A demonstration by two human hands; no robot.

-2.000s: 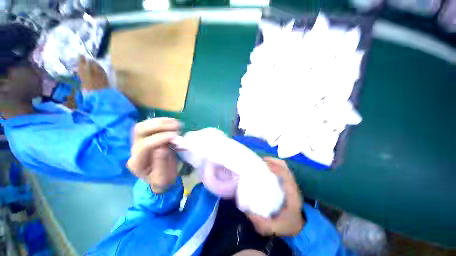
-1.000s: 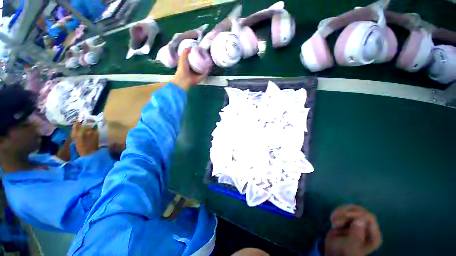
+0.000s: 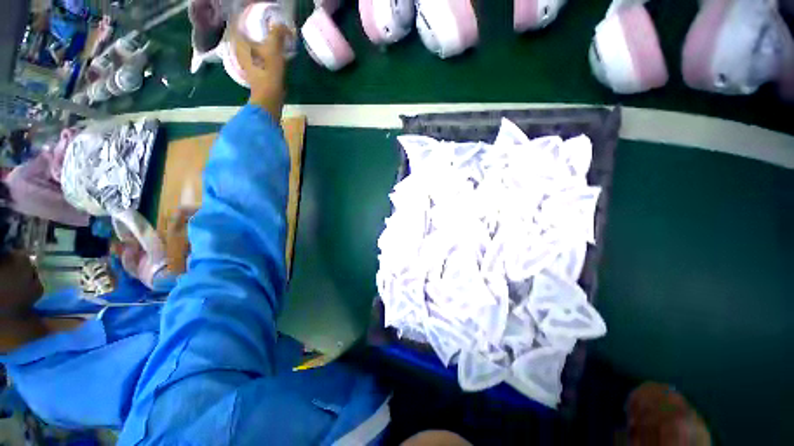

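Observation:
My left hand (image 3: 266, 68) is stretched out to the upper left, its fingers on a white-and-pink ear cup of a headset (image 3: 260, 19) that stands beyond the pale strip. The hand hides part of this headset, and the top edge of the picture cuts it. My right hand (image 3: 666, 416) is low at the bottom right, dark, blurred and partly cut off; its fingers cannot be made out. Between the hands lies a tray (image 3: 601, 131) with a dark grey lining and a blue front edge, heaped with white cat-ear covers (image 3: 487, 235).
More pink-and-white headsets (image 3: 631, 50) stand in a row along the top. Brown cardboard (image 3: 294, 161) lies left of the tray, partly under my left sleeve. A neighbour in a blue smock (image 3: 78, 370) sits at the left, hands on a white headset (image 3: 144, 239); silvery-white items (image 3: 113, 165) lie beyond.
The headset between both hands two seconds ago is gone from there. Since one second ago, my left hand has moved further left along the row; my right hand sits lower and further right in the picture.

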